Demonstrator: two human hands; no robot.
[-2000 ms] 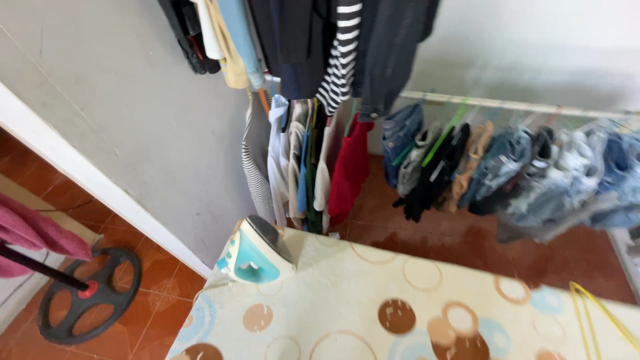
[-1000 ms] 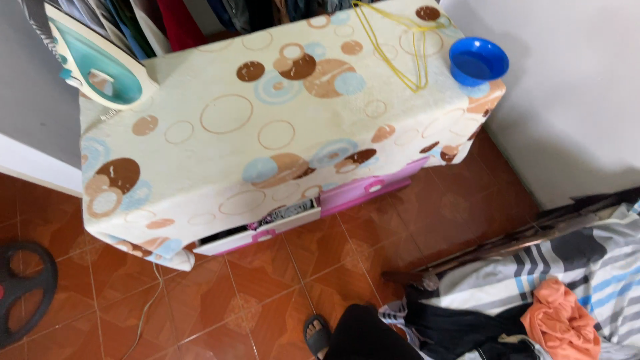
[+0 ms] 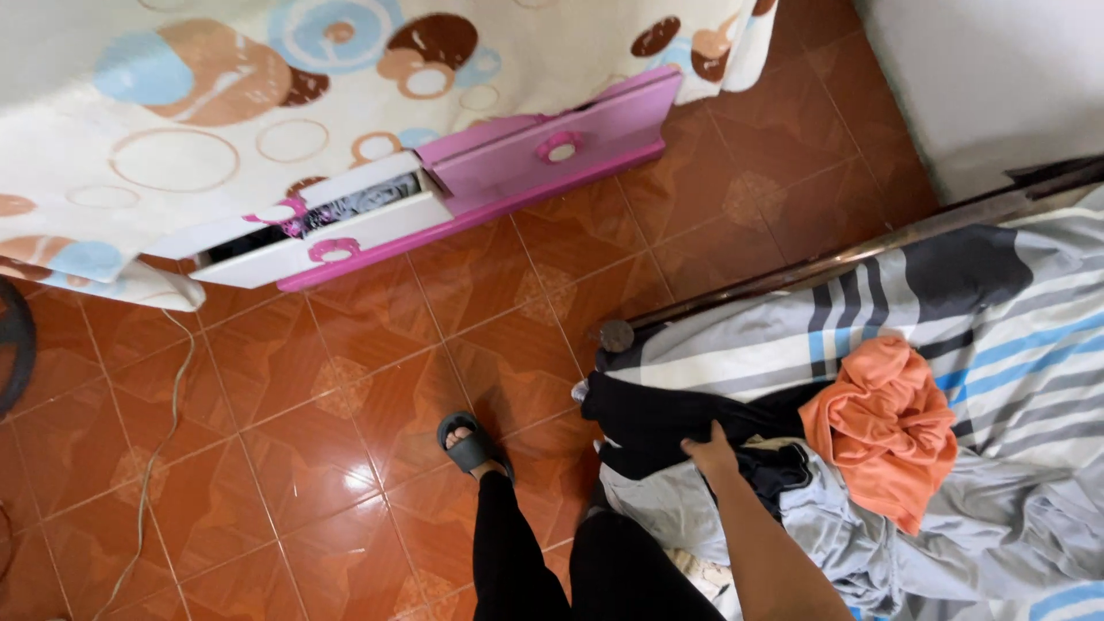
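Observation:
My right hand (image 3: pixel 715 450) reaches in from the lower right and touches a black garment (image 3: pixel 660 420) at the near corner of the bed. Its thumb and fingers rest at the cloth's edge; whether they grip it is not clear. Beside the hand lie another dark garment (image 3: pixel 774 473) and light grey-blue clothing (image 3: pixel 841 509). A crumpled orange garment (image 3: pixel 893 423) rests farther right on the striped bedsheet (image 3: pixel 1026 345). My left hand is out of the frame.
A dresser with a partly open white drawer (image 3: pixel 345 226) and a pink drawer (image 3: pixel 561 142) stands under a patterned cloth (image 3: pixel 285 103). A cable (image 3: pixel 164 448) crosses the tiled floor at left. A dark bed frame (image 3: pixel 776 272) borders the bed.
The view has swung from the clothes rack and iron down to the floor and bed. My right hand has come into view at the black garment.

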